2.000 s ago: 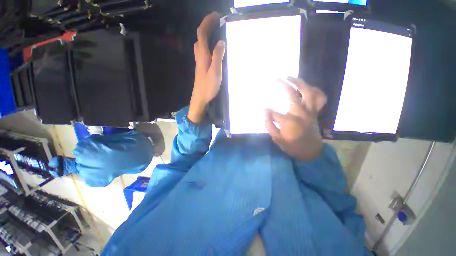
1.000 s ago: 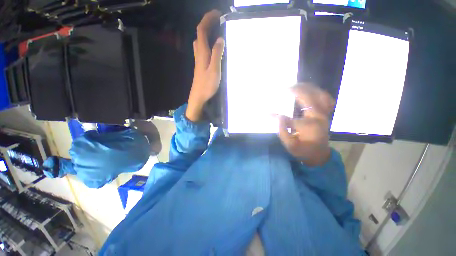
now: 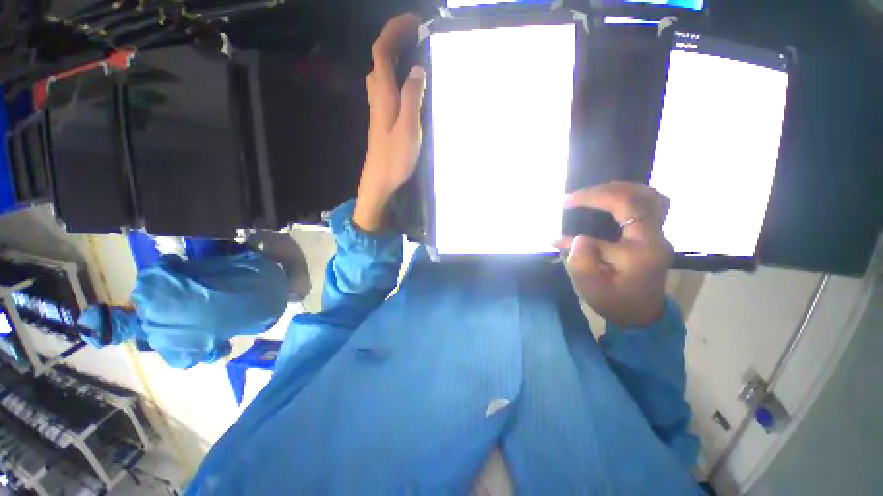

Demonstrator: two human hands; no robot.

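A tablet (image 3: pixel 501 140) with a blank, bright white screen and whitish corner pieces lies in front of me. My left hand (image 3: pixel 392 121) rests along its left edge, thumb and fingers apart, not closed round it. My right hand (image 3: pixel 620 252) pinches a small black object (image 3: pixel 592 225) between thumb and fingers at the tablet's lower right edge. The hand wears a ring. A second lit tablet (image 3: pixel 721 150) lies to the right, its lower left part partly hidden by my right hand.
Dark tablets (image 3: pixel 184 145) lie in a row at the left, beside a red strip (image 3: pixel 87 76). More lit screens show at the top edge. A person in a blue smock (image 3: pixel 208 305), a blue stool (image 3: pixel 254 363) and metal racks (image 3: pixel 77 417) are at lower left. Green mat (image 3: pixel 837 174) shows at right.
My right hand has moved right and down, off the middle of the white screen to its right edge. The small black object now shows clearly. My left hand stays at the left edge.
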